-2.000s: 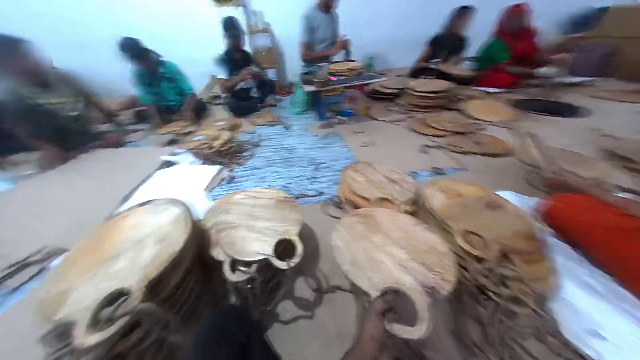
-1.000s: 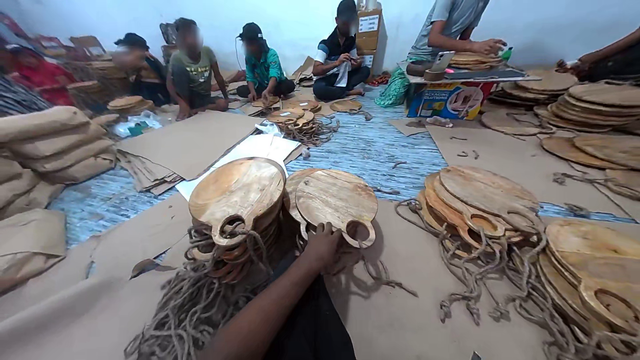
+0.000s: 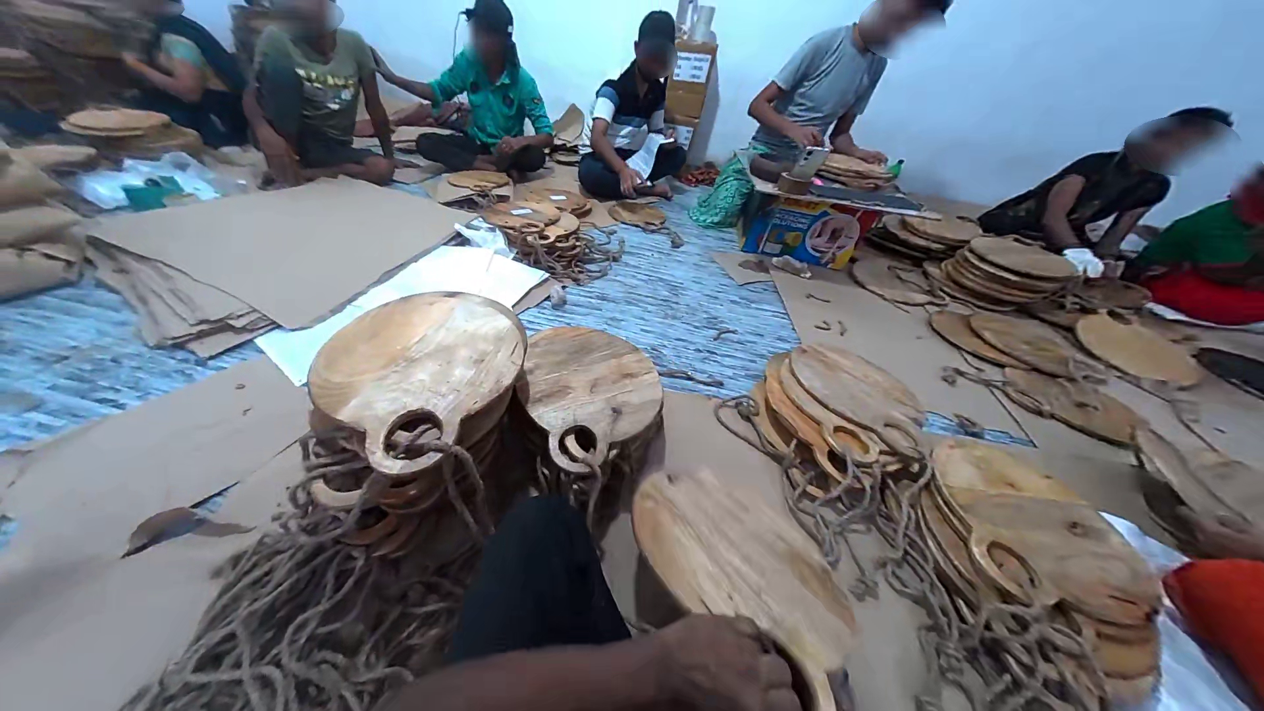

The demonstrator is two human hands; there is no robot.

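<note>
My left hand [image 3: 726, 664] reaches in from the bottom, its fingers curled at the ring handle of a round wooden board [image 3: 741, 558]. That board is tilted, right of my dark-clothed knee. My right hand cannot be made out. On the left stands a tall stack of round wooden boards [image 3: 420, 365], with a heap of twisted rope [image 3: 296, 602] below its handles. Beside it is a second stack of boards [image 3: 592, 385]. To the right are a third stack [image 3: 854, 390] and a fourth stack [image 3: 1052, 533], both with rope loops hanging from the handles.
Cardboard sheets [image 3: 267, 237] and a white sheet [image 3: 434, 286] lie beyond the left stack. Several people sit around the room; one works at a low table [image 3: 839, 197] on a printed box. More boards [image 3: 1136, 348] lie at right, near a red-orange thing [image 3: 1220, 612].
My left hand was at the handle of a board on the second stack one second ago. It is now lower and to the right, at a tilted board apart from that stack.
</note>
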